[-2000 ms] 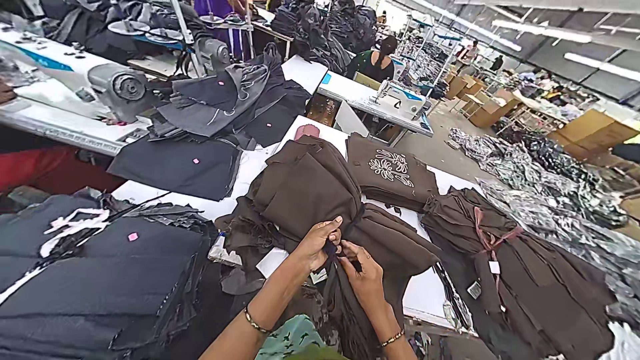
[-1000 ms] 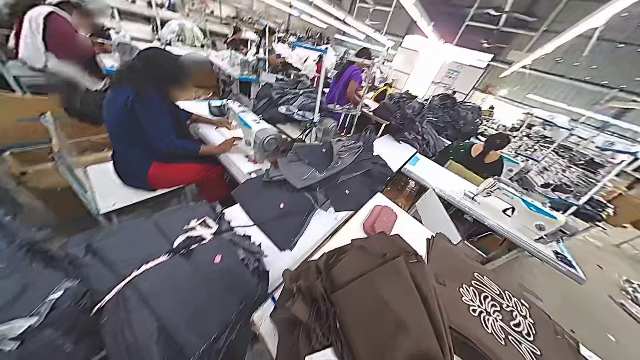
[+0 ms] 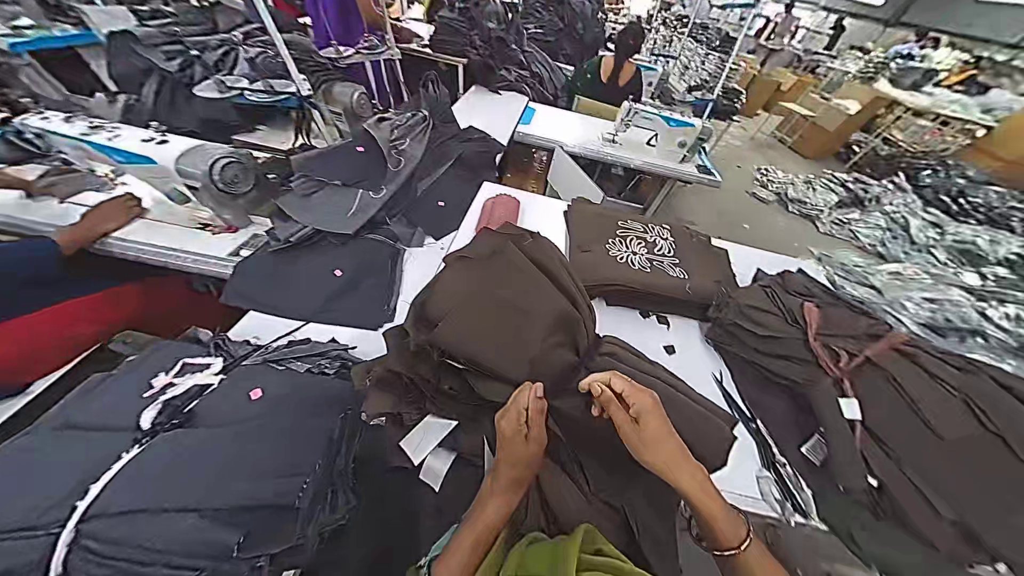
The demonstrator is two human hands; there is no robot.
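Note:
A bundle of dark brown fabric pieces (image 3: 512, 304) lies on the white table, gathered in at its right side by a dark tie that is hard to make out. My left hand (image 3: 522, 428) is at the near edge of the bundle, its fingers pressed together. Just to its right my right hand (image 3: 628, 408) is raised at the gathered part, thumb and forefinger pinched; whether either hand holds an end of the tie cannot be told. Behind lies a brown stack with white swirl embroidery (image 3: 644, 256). A larger brown bundle (image 3: 904, 416) with a reddish tie is at the right.
Dark navy bundles (image 3: 200, 472) tied with white cloth lie at left. A co-worker's hand (image 3: 108, 220) rests by a sewing machine (image 3: 160, 156). A pinkish-red object (image 3: 498, 211) stands behind the brown bundle. Paper tags (image 3: 428, 438) lie near my left hand. Another sewing machine (image 3: 660, 128) stands beyond.
Two seconds ago my hands were together at the gathered part of the bundle; now they are apart. The view swung left and up, then came back.

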